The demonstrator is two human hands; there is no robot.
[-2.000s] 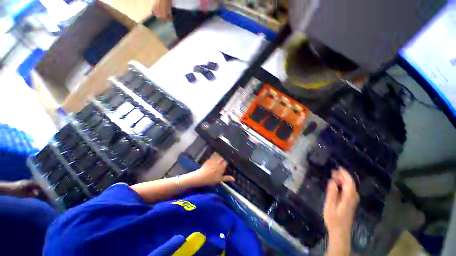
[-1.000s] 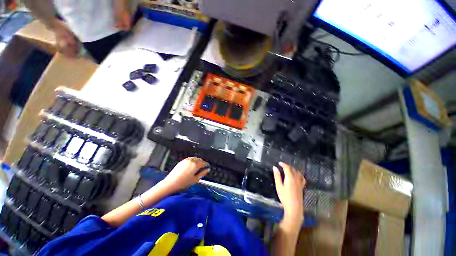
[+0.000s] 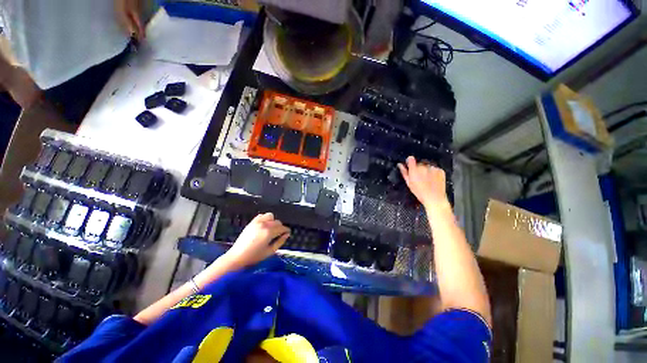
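Note:
The orange fixture (image 3: pixel 291 159) lies on the silver base plate (image 3: pixel 344 150), with three dark housings (image 3: pixel 291 140) in its near row; the far row shows pale orange. A row of loose black housings (image 3: pixel 247 177) lies just below it. My right hand (image 3: pixel 424 181) is over the right tray (image 3: pixel 386 209), its fingertips at a dark housing there; whether it grips one is unclear. My left hand (image 3: pixel 261 237) is over the keyboard (image 3: pixel 306 238), fingers curled; whether it holds anything is hidden.
Filled clear trays (image 3: pixel 81 205) are stacked at left. Several black housings (image 3: pixel 165 102) lie on the white surface (image 3: pixel 113 120) beside another person (image 3: pixel 64 35). The duct (image 3: pixel 312 60) is above the fixture. A monitor (image 3: pixel 539 32) is upper right, an open carton (image 3: pixel 521 237) at right.
My right hand has moved forward from the near edge onto the housings in the right tray. My left hand stays near the keyboard, its fingers more curled. The view has shifted.

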